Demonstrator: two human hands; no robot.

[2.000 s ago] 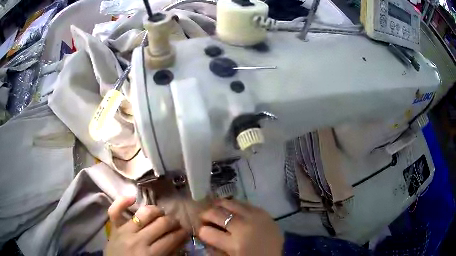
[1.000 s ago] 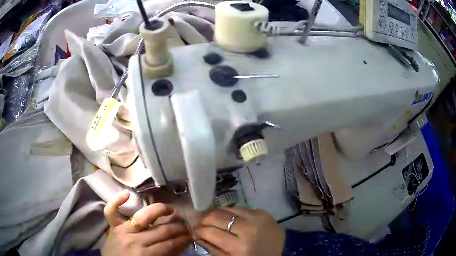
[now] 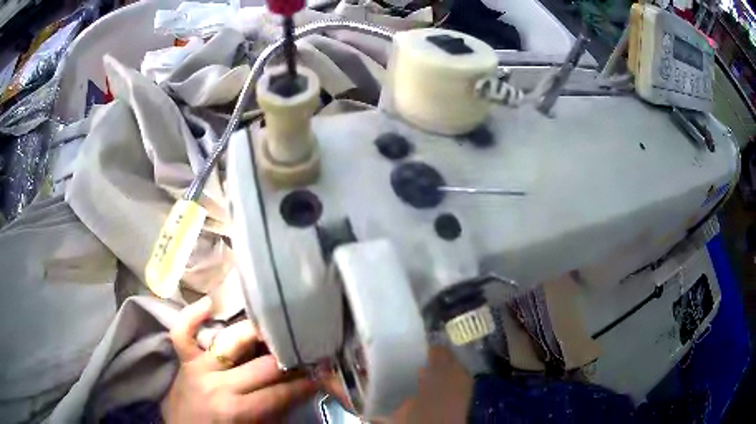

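The white sewing machine (image 3: pixel 514 207) fills the middle, and its head hides the needle area. My left hand (image 3: pixel 228 377) is low left of the head, fingers bent at the pale grey-beige cloth (image 3: pixel 137 166); its fingertips are partly hidden under the head. My right hand (image 3: pixel 443 389) is blurred and mostly hidden behind the machine's front lever cover, so its fingers and what they touch cannot be seen. A bundle of tan strips (image 3: pixel 568 323) with dark edges lies under the machine arm.
A cream lamp-like piece (image 3: pixel 176 248) on a bent metal neck hangs left of the head. A red-handled tool (image 3: pixel 286 8) stands in a cream holder. A control panel (image 3: pixel 676 62) is at top right. Flat grey panels (image 3: pixel 50 298) lie far left, blue material (image 3: pixel 729 331) at right.
The view has tilted and moved closer, so the machine head looks larger and lower. My right hand is now mostly covered by it. The red tool handle has come into view.
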